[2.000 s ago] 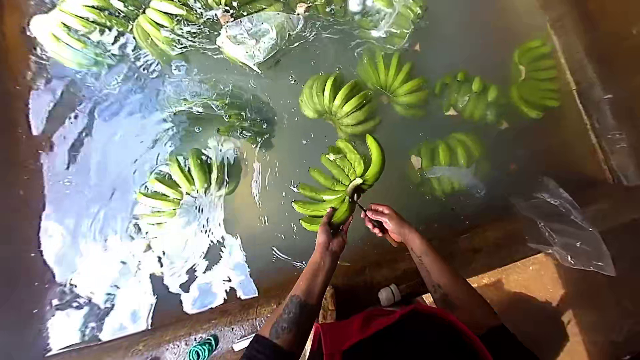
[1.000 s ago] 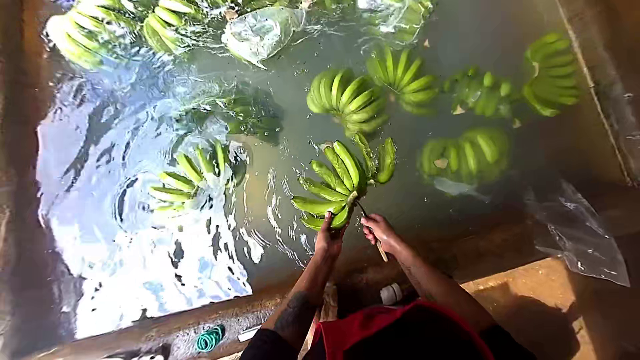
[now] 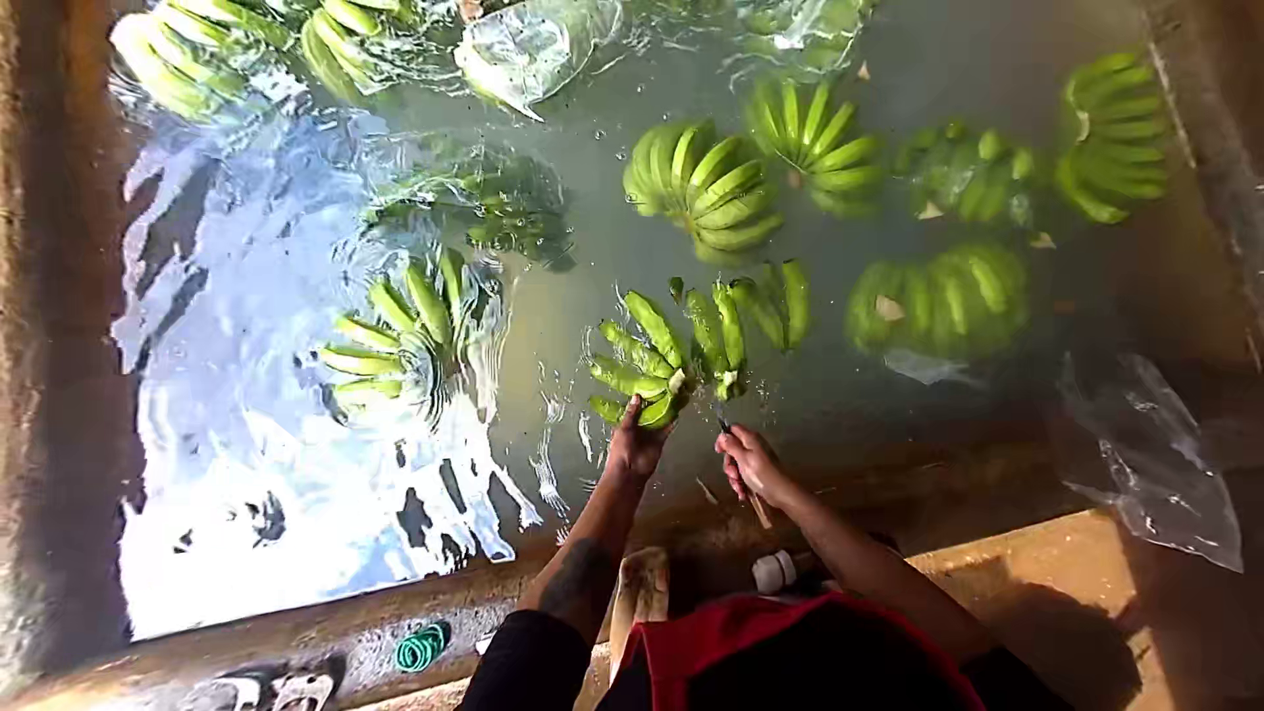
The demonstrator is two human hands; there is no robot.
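My left hand (image 3: 638,446) grips a cluster of green bananas (image 3: 642,365) by its lower side, just over the water. To the right of it my right hand (image 3: 752,462) is closed on a knife (image 3: 760,510) with a wooden handle; its dark blade is mostly hidden. A smaller cut cluster of bananas (image 3: 719,341) lies in the water just beyond the knife, apart from the held one. Another small piece with a few bananas (image 3: 780,304) floats beside it, partly under water.
Several green banana hands (image 3: 703,188) float in the water tank, one of them (image 3: 395,341) at left. Clear plastic (image 3: 1165,454) hangs over the right front edge. On the near ledge (image 3: 365,632) lie a green coil (image 3: 422,648) and metal pieces (image 3: 301,691). A white pipe fitting (image 3: 773,572) sits near my body.
The banana hand I held has come apart: the left part stays in my left hand, while pieces at right are now separate in the water. My right hand and the knife have drawn slightly away.
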